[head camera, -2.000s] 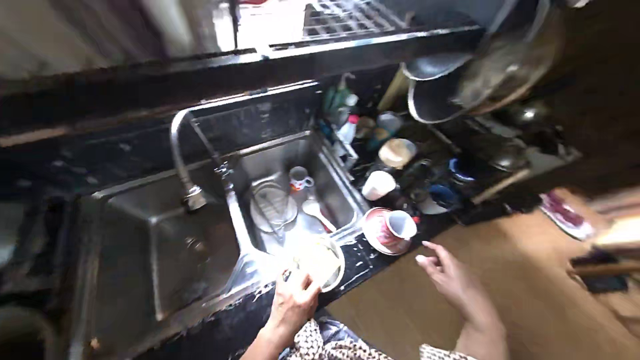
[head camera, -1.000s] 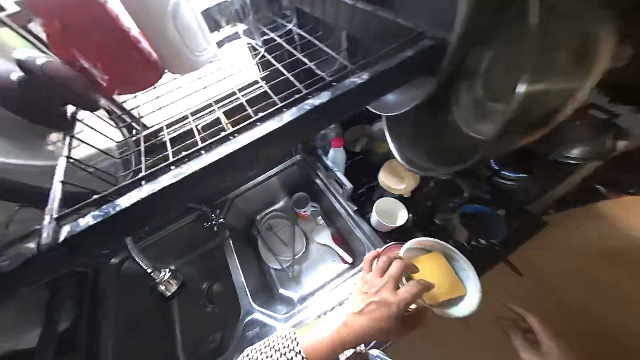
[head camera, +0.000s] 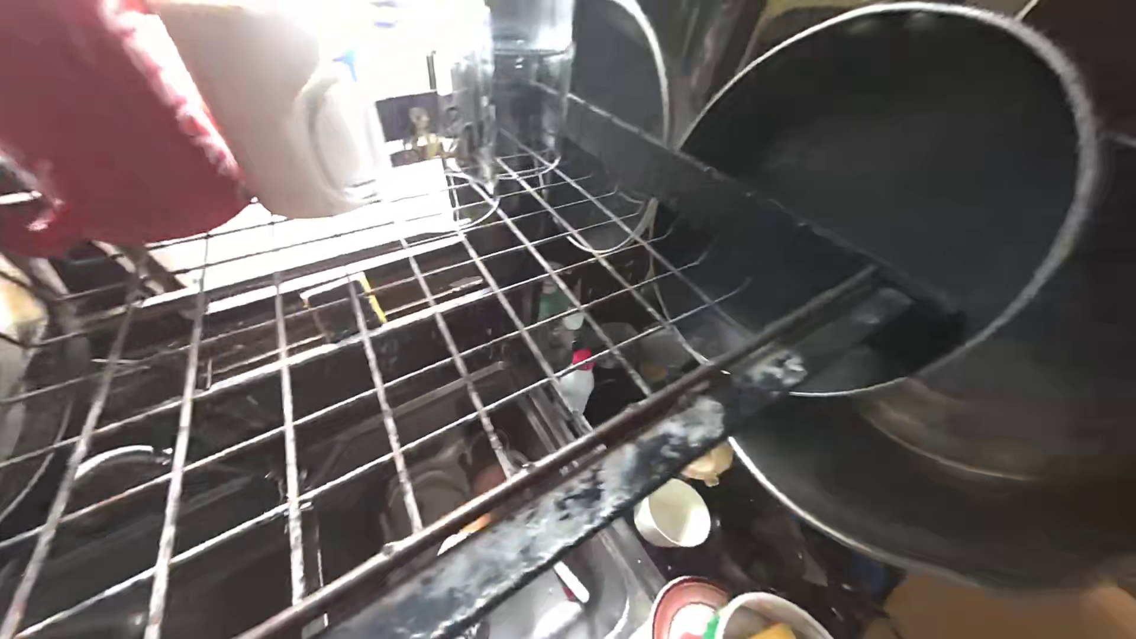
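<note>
Neither my left hand nor my right hand shows in the head view. A pale bowl (head camera: 794, 611) is cut off by the bottom edge, with part of a yellow sponge (head camera: 774, 632) inside it. Against its left side is a red-rimmed dish (head camera: 688, 593) holding something white and green. A white cup (head camera: 673, 513) stands behind them. Whether a hand touches the bowl cannot be told.
A metal wire rack (head camera: 444, 346) with a worn front bar spans the view above the sink (head camera: 612, 577). Red and white vessels and clear glass stand on it. Large dark pans (head camera: 896, 177) hang at the right. A bottle with a pink cap (head camera: 577, 383) shows below.
The view has swung up to the rack. One second ago my left hand was at the bowl with the yellow sponge and my right hand was at the lower right; both have left view.
</note>
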